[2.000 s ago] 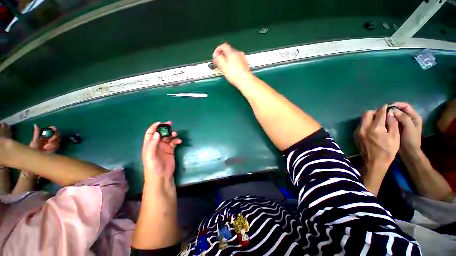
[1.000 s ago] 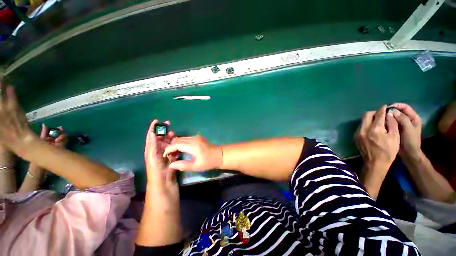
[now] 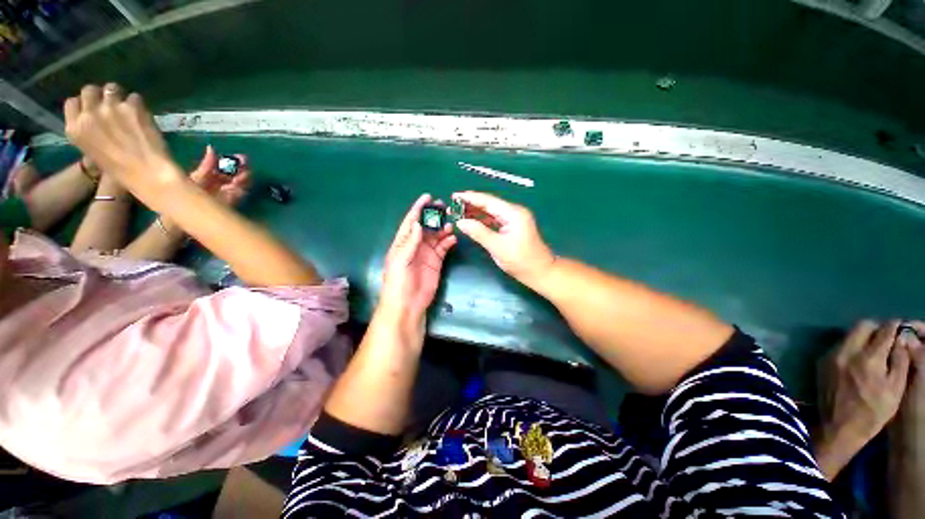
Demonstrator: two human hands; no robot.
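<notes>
My left hand (image 3: 414,258) holds a small black rounded-square housing (image 3: 433,217) at its fingertips, with a green and pale board showing inside. My right hand (image 3: 510,235) pinches a small green circuit board (image 3: 457,210) between thumb and finger, just right of the housing. The two pieces are close together; whether they touch is hard to tell. White tweezers (image 3: 496,174) lie on the green surface beyond my hands. Two small circuit boards (image 3: 563,129) lie on the white rail.
At left, a person in a pink sleeve holds a similar housing (image 3: 228,163), with a black piece (image 3: 279,192) on the bench beside it. At right, another person's hands (image 3: 865,380) hold a small part. A small board (image 3: 665,82) lies beyond the white rail (image 3: 355,126).
The view has turned left. My right hand has moved from over my left palm to beside the housing, and a board now shows in its fingers. The left neighbour's raised hand has shifted.
</notes>
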